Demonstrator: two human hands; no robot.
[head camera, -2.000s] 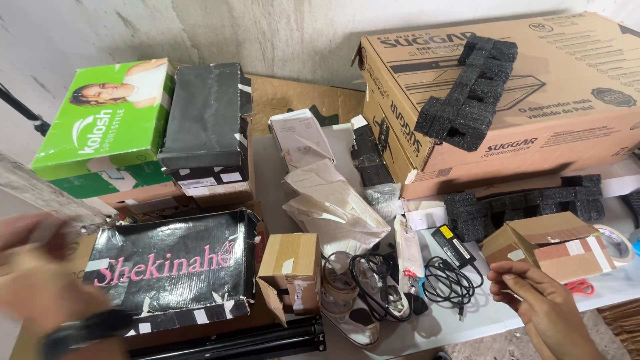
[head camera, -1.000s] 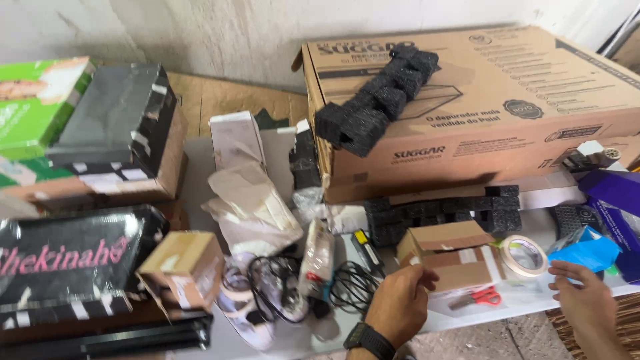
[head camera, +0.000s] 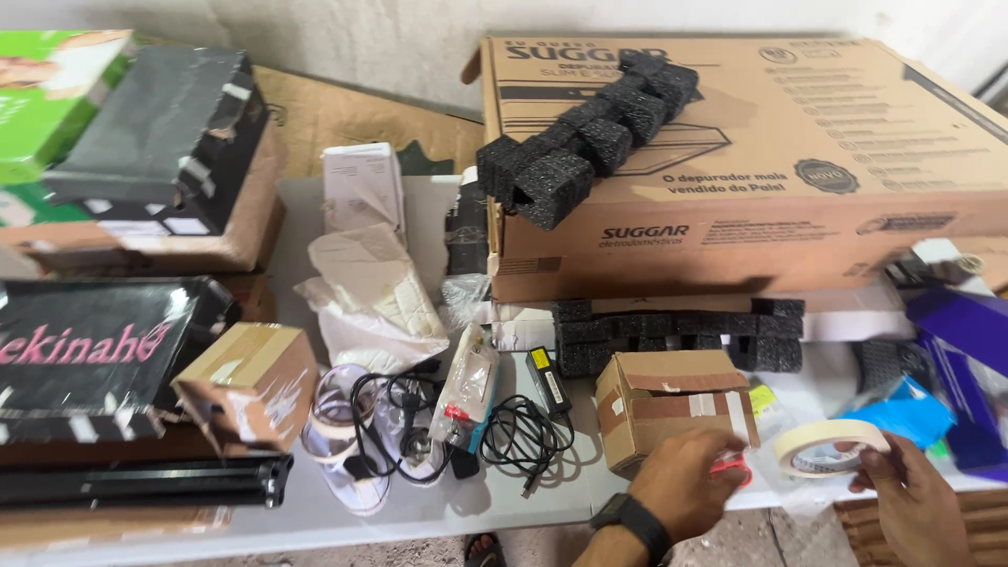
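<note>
My right hand (head camera: 906, 488) holds a roll of masking tape (head camera: 831, 447) by its right side, tilted above the table's front edge. My left hand (head camera: 687, 488), with a black watch on the wrist, is at red-handled scissors (head camera: 731, 471); its fingers partly cover them, and whether they grip is unclear. Just behind that hand sits a small taped cardboard box (head camera: 669, 409). A black power adapter (head camera: 547, 382) and its coiled cable (head camera: 526, 441) lie left of the box.
A large cardboard carton (head camera: 732, 157) fills the back, with black foam packing (head camera: 591, 138) on top and more foam (head camera: 677, 335) in front. Shoe boxes (head camera: 157, 134) stack at left. White shoes (head camera: 346, 472) and cables lie mid-table. A blue plastic bag (head camera: 906, 413) and purple box (head camera: 965, 354) are at right.
The tape roll lay on the table beside the cardboard box one second ago; now it is raised in my right hand. My left hand has moved from the box's front to the scissors.
</note>
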